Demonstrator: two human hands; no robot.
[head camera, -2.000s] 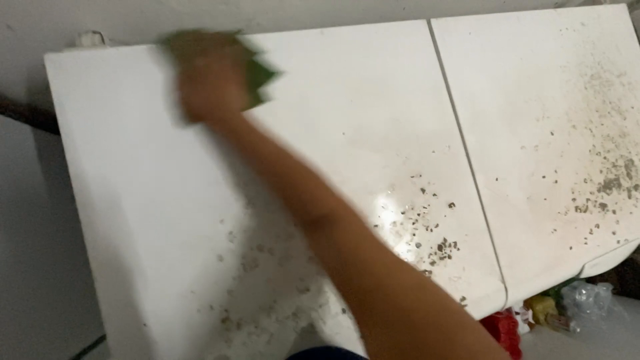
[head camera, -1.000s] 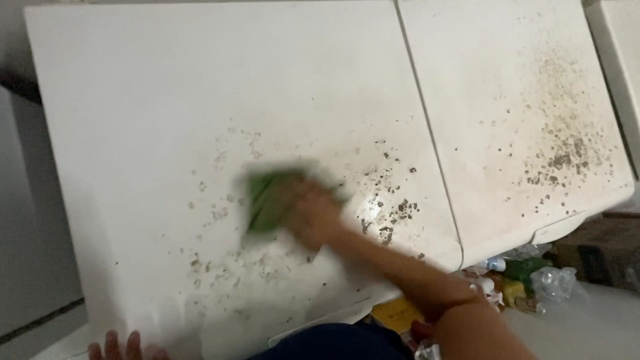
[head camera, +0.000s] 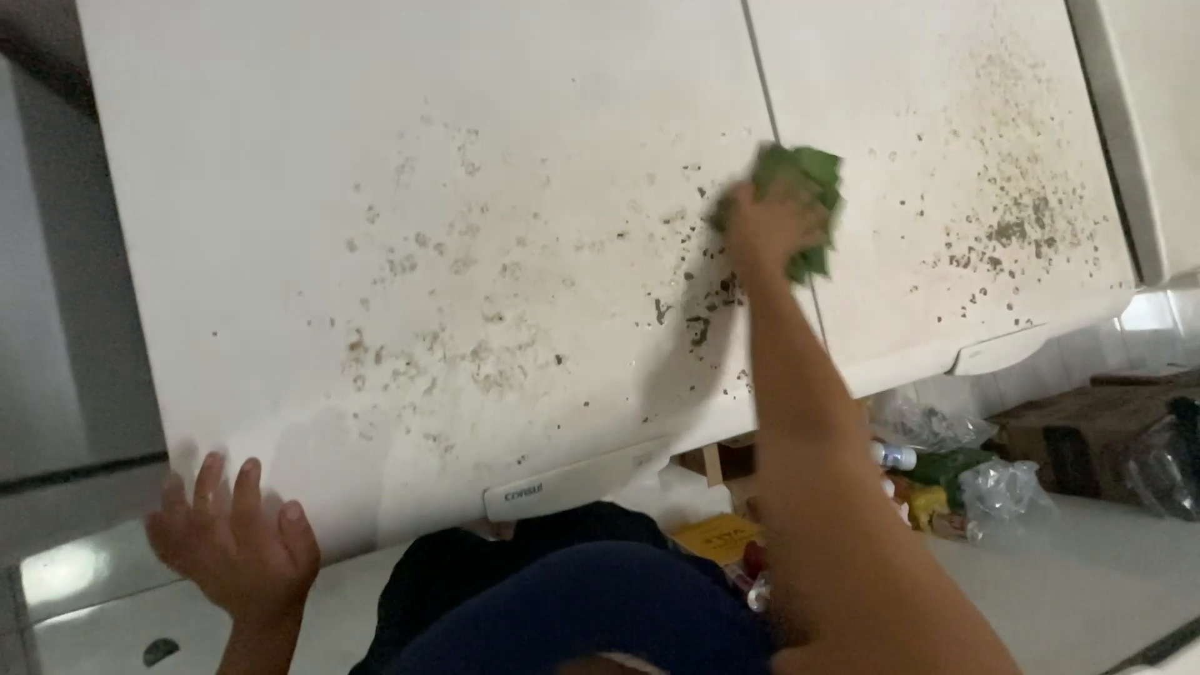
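A green cloth lies under my right hand, which presses it on the seam between the two white lids of a chest freezer. Hand and cloth are somewhat blurred. Dark specks and stains are scattered over the larger lid, just left of the cloth, and another dense patch marks the right lid. My left hand rests at the near left corner of the freezer with its fingers spread and holds nothing.
Two lid handles line the near edge. On the floor at the right are clear plastic bags, a yellow packet and a cardboard box. Another white surface stands beyond the right lid.
The right hand has moved with the green cloth from the far left of the larger lid to its middle, then right to the seam. The left hand came into view at the near left corner.
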